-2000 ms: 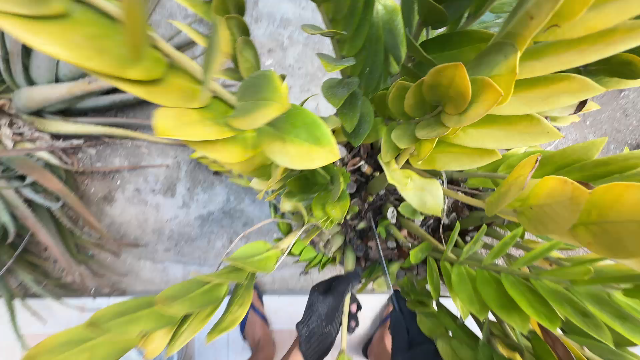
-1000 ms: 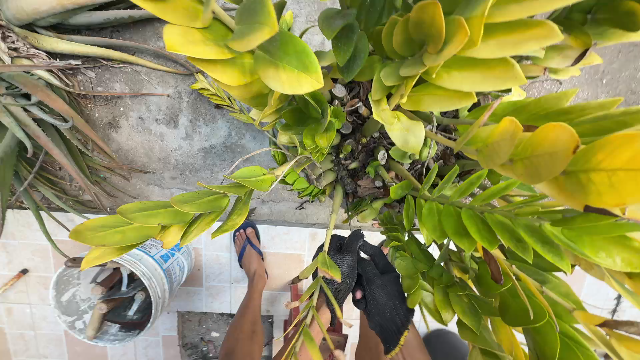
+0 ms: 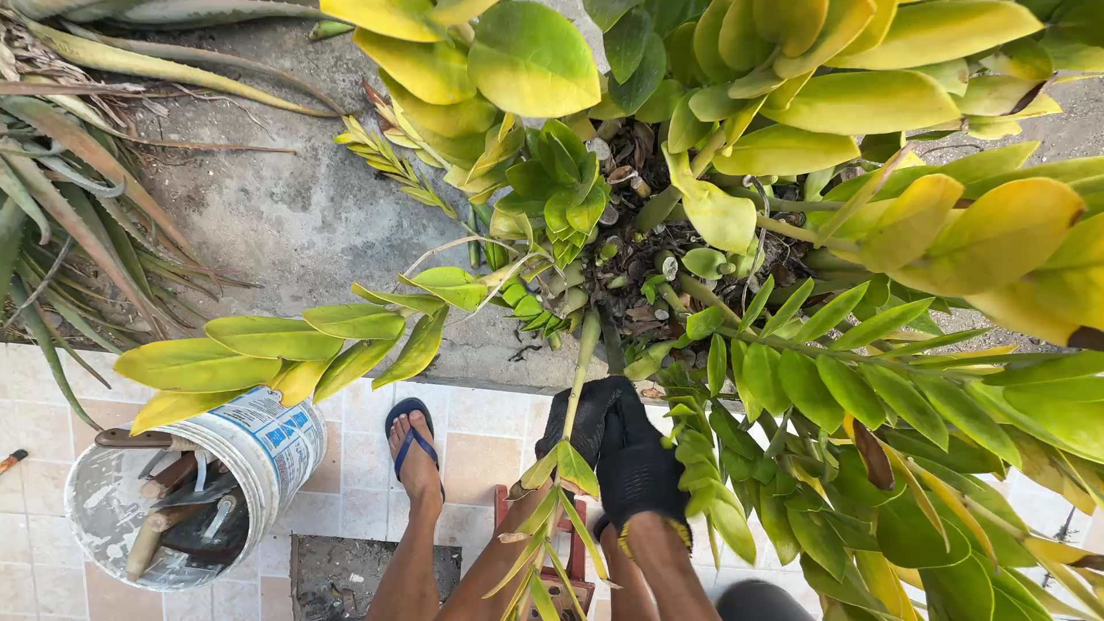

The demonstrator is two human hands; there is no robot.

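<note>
A large ZZ plant with green and yellowing leaves (image 3: pixel 802 379) fills the right and centre. My left hand (image 3: pixel 580 423), in a black glove, is behind one thick green stem (image 3: pixel 586 362); leaves partly cover it, and whether it grips the stem is unclear. Against it is my right hand (image 3: pixel 638 466), also black-gloved, its fingers closed. A dark flat blade (image 3: pixel 611 341) extends from the hands to the plant's base, just right of the stem. Its handle is hidden by the gloves, and which hand holds it is hard to tell. Cut stem stubs (image 3: pixel 668 266) show among dry debris.
A white plastic bucket (image 3: pixel 285 440) of wooden-handled tools (image 3: pixel 172 474) lies open toward me at lower left. Aloe-like plants (image 3: pixel 78 190) spread at far left. A concrete edge (image 3: pixel 492 366) borders the tiled floor (image 3: pixel 483 466), where a foot in a blue flip-flop (image 3: pixel 414 448) rests. A red object (image 3: pixel 569 535) is below my hands.
The view has shifted, bringing the bucket and both gloved hands into sight. Since one second ago, my hands remain close together near the stem, and the dark blade beside it shows more clearly.
</note>
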